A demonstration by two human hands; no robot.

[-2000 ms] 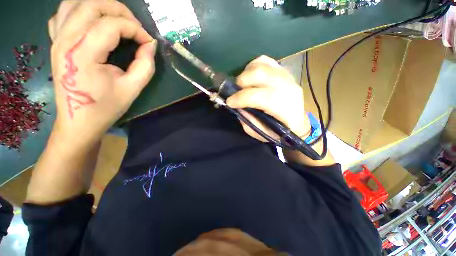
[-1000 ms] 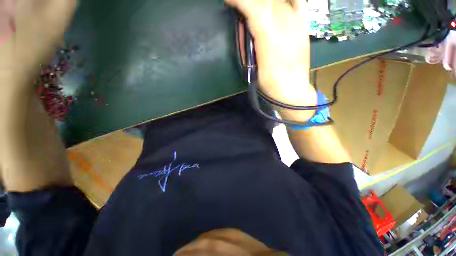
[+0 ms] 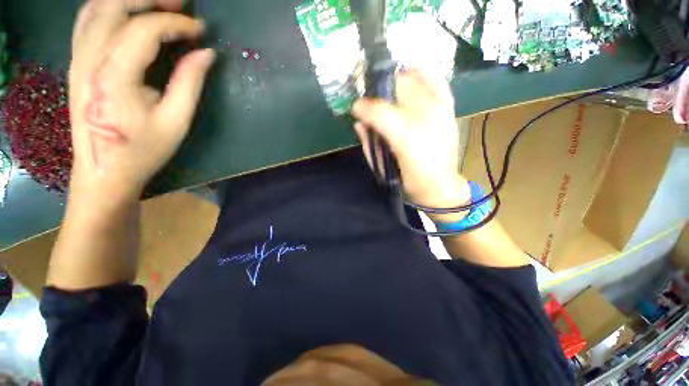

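Note:
My left hand (image 3: 128, 113) is over the left of the bench, thumb and forefinger tips apart, with nothing visible between them; its other fingers are partly hidden or cut off by the top edge. My right hand (image 3: 419, 139) is shut on the soldering iron (image 3: 380, 75), whose blurred barrel points up and runs out of the top edge. Green and white circuit boards (image 3: 326, 41) lie under and beside the iron. A heap of small dark red parts (image 3: 34, 124) lies left of my left hand. A few loose red bits (image 3: 249, 54) lie between my hands.
More green and silver boards (image 3: 555, 34) lie at the upper right of the green bench top (image 3: 264, 121). Black cables (image 3: 521, 136) loop from my right wrist to the right. Below are an open cardboard box (image 3: 559, 173), a red stool (image 3: 563, 328) and a metal rack (image 3: 665, 354).
My left hand has come back into fuller view from the upper left. My right hand has moved down from the top edge, with the iron now visible. Boards now lie at the upper middle.

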